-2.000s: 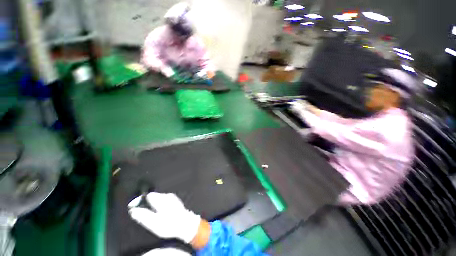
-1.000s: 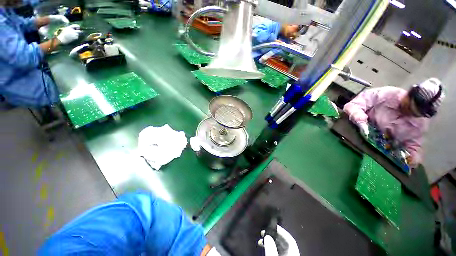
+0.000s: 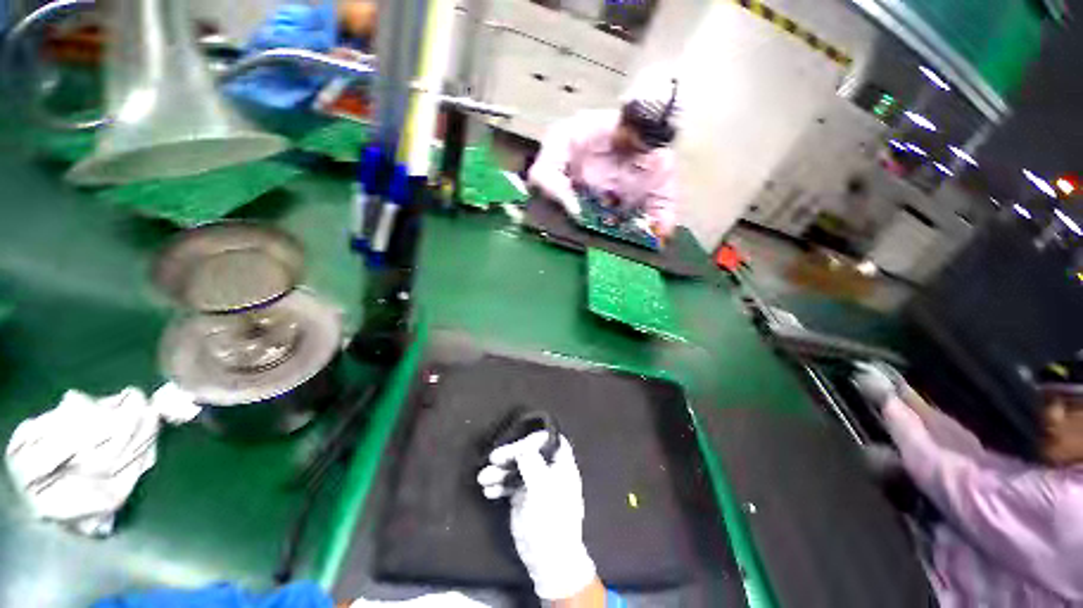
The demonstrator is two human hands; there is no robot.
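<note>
My right hand (image 3: 540, 511), in a white glove, is over the middle of the thick black foam pad (image 3: 457, 511). Its fingers are closed around a small black brush (image 3: 529, 428) with a curved handle. Glove and motion blur hide the bristles, and I cannot tell whether they touch the pad. My left hand (image 3: 416, 601), also gloved, is cut off by the bottom edge, so its fingers cannot be seen. A small yellow bit (image 3: 633, 500) and a few pale specks lie on the pad. No board lies on it.
Left of the pad are a silver solvent can (image 3: 255, 356) with a raised dish and a crumpled white cloth (image 3: 83, 457). Marker pens (image 3: 378, 214) hang on a post. A green board (image 3: 629, 291) lies beyond. Pink-coated people work ahead and at right; a fume hood (image 3: 166, 107) is upper left.
The view has swung right since one second ago, so the can and cloth now appear farther left. My right hand shows more fully over the pad, still holding the brush.
</note>
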